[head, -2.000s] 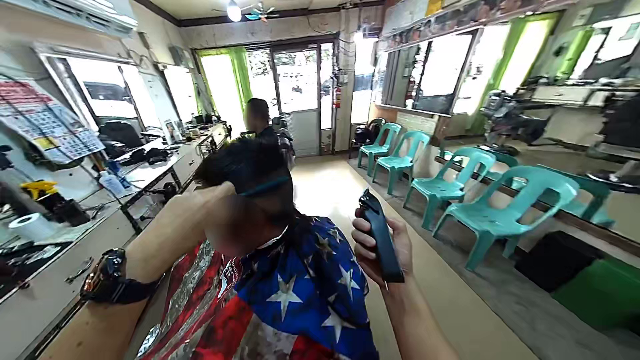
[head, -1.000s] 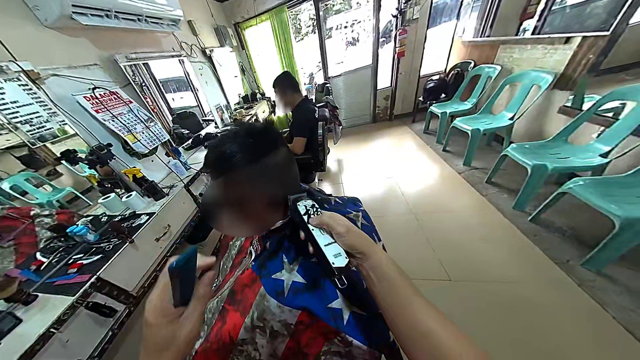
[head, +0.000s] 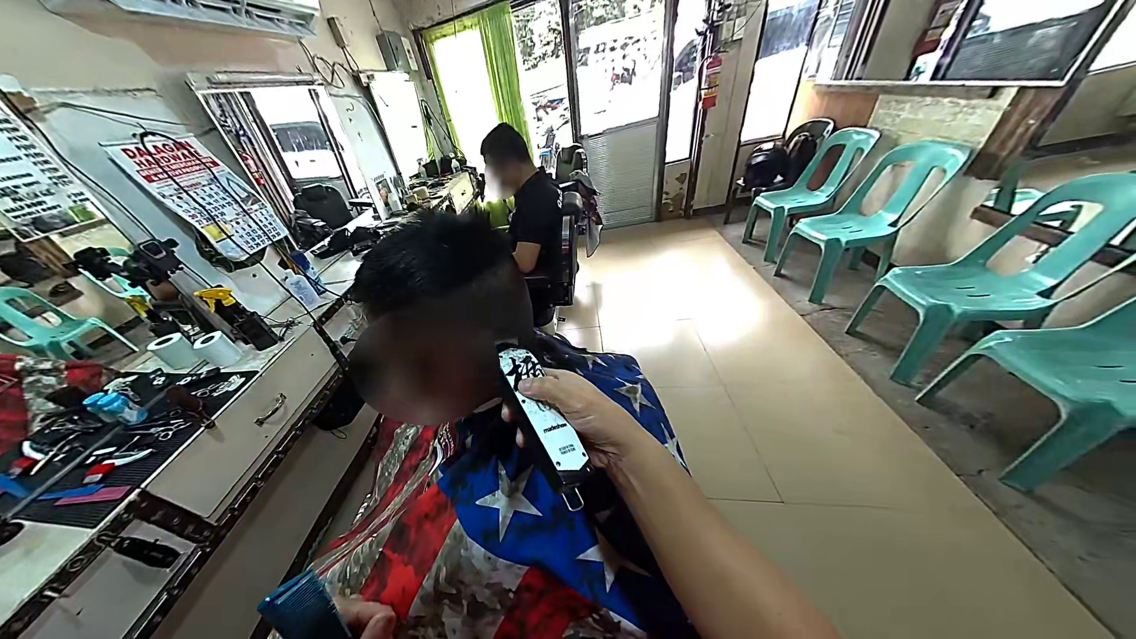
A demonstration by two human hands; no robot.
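Observation:
My right hand (head: 577, 413) grips a black and white hair clipper (head: 543, 417), its head end against the side of the seated person's head, near the ear. That person's short dark hair (head: 426, 257) stands up on top and is cropped close at the side. A cape (head: 506, 506) with stars and red, white and blue panels covers the person's shoulders and body. Low in the view my left hand (head: 366, 614) holds a blue comb (head: 304, 608) in front of the cape, apart from the head. Part of the left hand is cut off by the lower edge.
On the left, a counter (head: 257, 382) carries scissors, combs, paper rolls (head: 193, 350) and a spray bottle (head: 232, 311). Another person (head: 531, 200) sits in a barber chair (head: 568, 235) beyond. Several green plastic chairs (head: 967, 284) line the right wall.
The comb was at the hair two seconds ago; my left hand has since brought it down. My right hand has brought the clipper from beside the cape to the head. The view has turned right-to-left objects noticeably.

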